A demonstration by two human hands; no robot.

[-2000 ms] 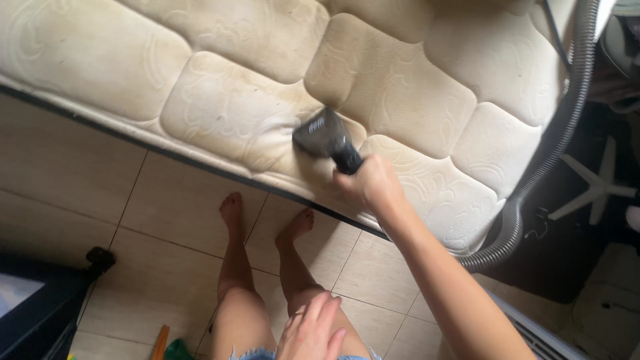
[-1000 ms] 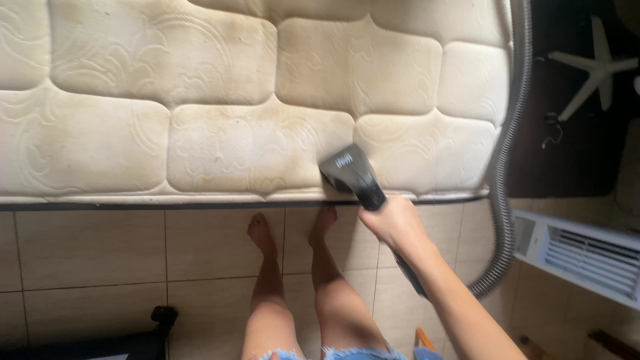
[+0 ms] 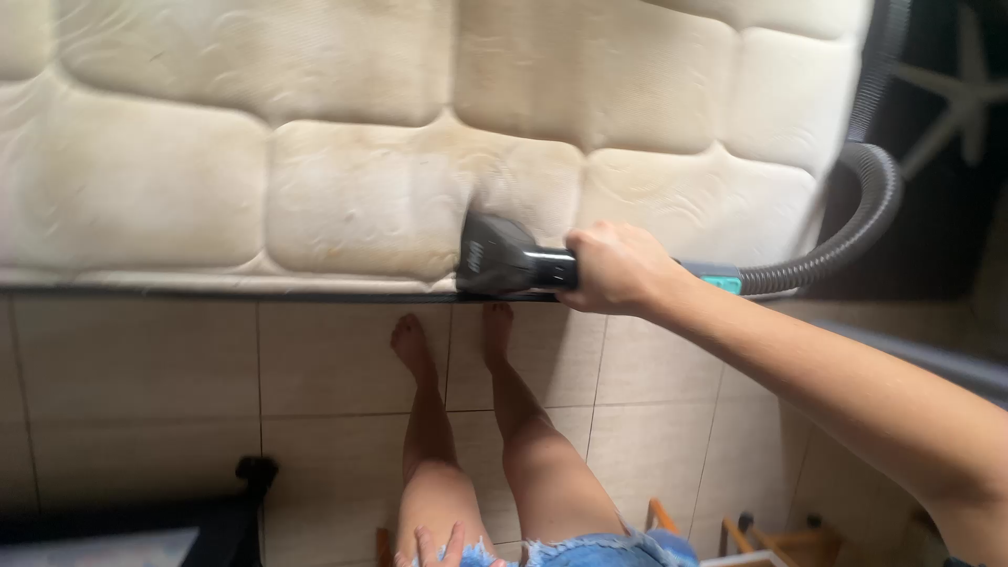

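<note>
My right hand (image 3: 618, 268) grips the handle of a vacuum's upholstery nozzle (image 3: 496, 256), a dark tool with a black neck. The nozzle lies against the near edge of a quilted cream mattress (image 3: 362, 197), which has yellowish-brown stains. Behind my hand, a grey handle part with a teal piece joins a ribbed grey hose (image 3: 811, 272) that curves up past the mattress corner. At the bottom edge my left hand (image 3: 441, 551) rests on my thigh by the frayed denim shorts, only its fingers showing, with nothing seen in them.
My bare feet (image 3: 409, 339) stand on the tiled floor (image 3: 339, 370) beside the mattress. A dark-framed object (image 3: 236, 512) is at the lower left. Wooden parts (image 3: 740, 535) show at the lower right. A white star-shaped base (image 3: 965, 94) lies at the upper right.
The nozzle has turned in my right hand, its head now pointing left along the mattress edge. The hose now bends beside the mattress corner. My left hand, out of view one second ago, shows again.
</note>
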